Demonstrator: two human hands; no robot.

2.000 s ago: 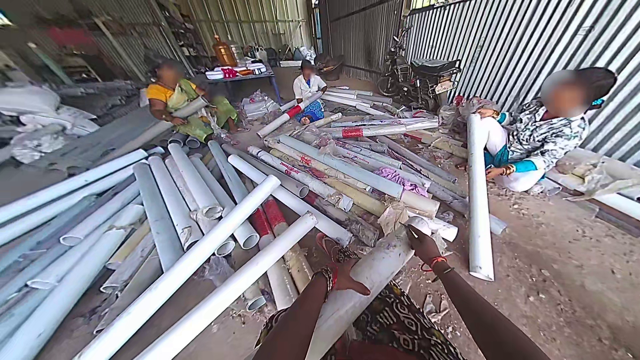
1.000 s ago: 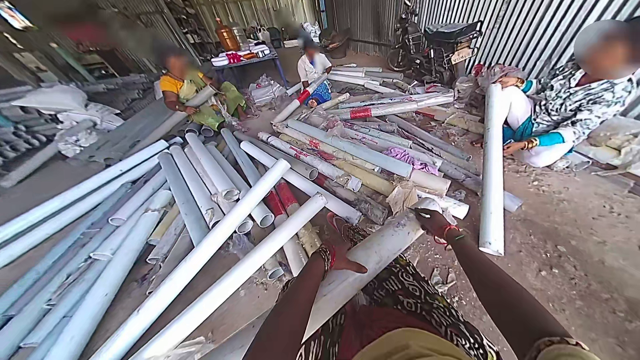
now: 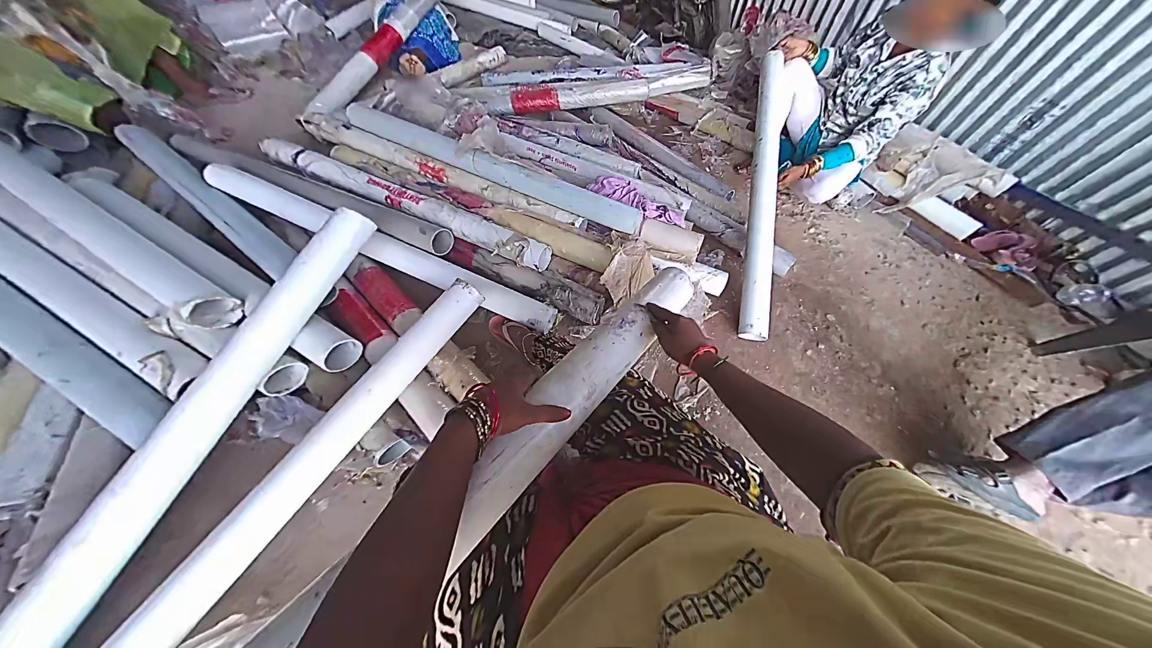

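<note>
A dusty pale pipe lies slantwise across my lap, its far end pointing away to the right. My left hand rests on its middle part, thumb spread over the top. Near the far end, my right hand grips the pipe's right side, with the fingertips at its surface; whatever is under the palm is hidden. Two cleaner white pipes, one longer and one beside it, slant up from the lower left. A torn brown wrapper lies just beyond the far end of my pipe.
Many pipes, some with red bands, lie heaped ahead and to the left. A seated person at the right holds an upright white pipe. Other people sit at the upper left and top. Corrugated metal wall stands at the right.
The view has tipped down towards my lap. Both hands remain at the same pipe. The person at the right still has the upright white pipe.
</note>
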